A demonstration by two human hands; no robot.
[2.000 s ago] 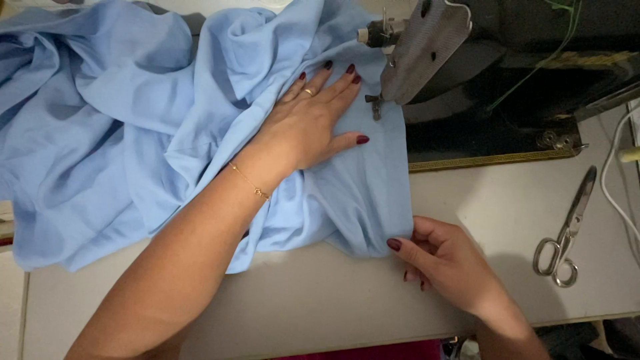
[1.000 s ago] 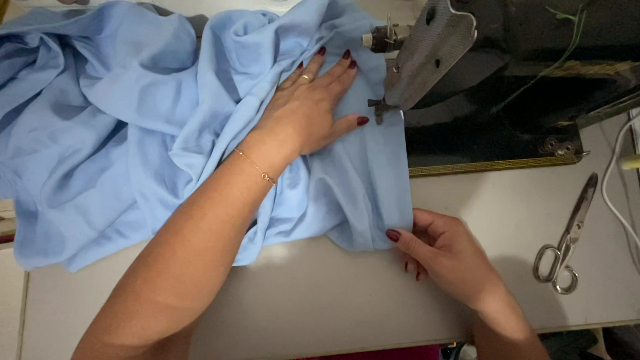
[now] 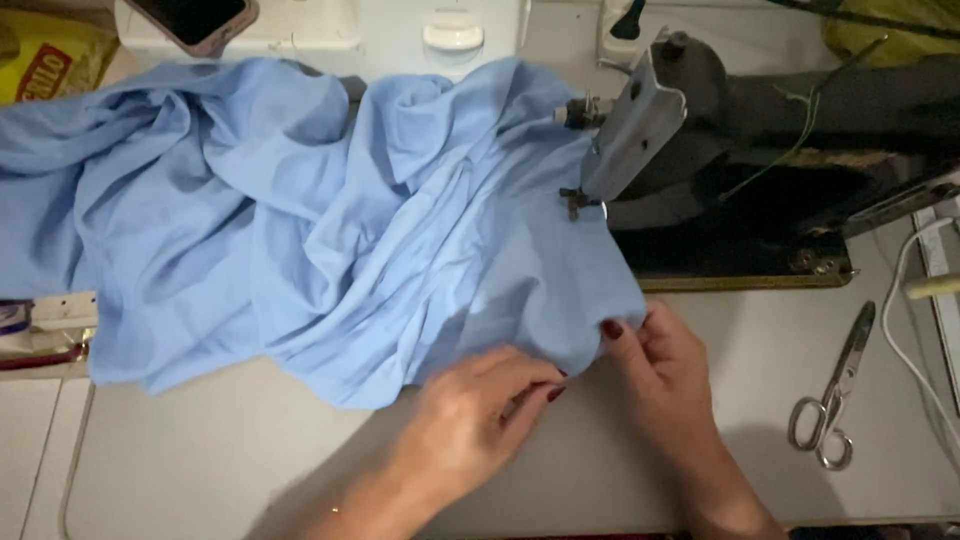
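Note:
A light blue cloth lies in folds across the left and middle, its right edge running under the presser foot of a black sewing machine. My right hand pinches the cloth's near right corner between thumb and fingers. Just left of it, my left hand, slightly blurred, has thumb and fingertips together at the cloth's near edge. Whether a bit of cloth is between them is hard to see.
Metal scissors lie on the pale table at the right, beside a white cable. Behind the cloth are a white machine and a phone. A yellow bag stands at the back left.
My left hand has left the top of the cloth near the presser foot and come down to its near edge. My right hand still holds the corner. The view takes in more at the back.

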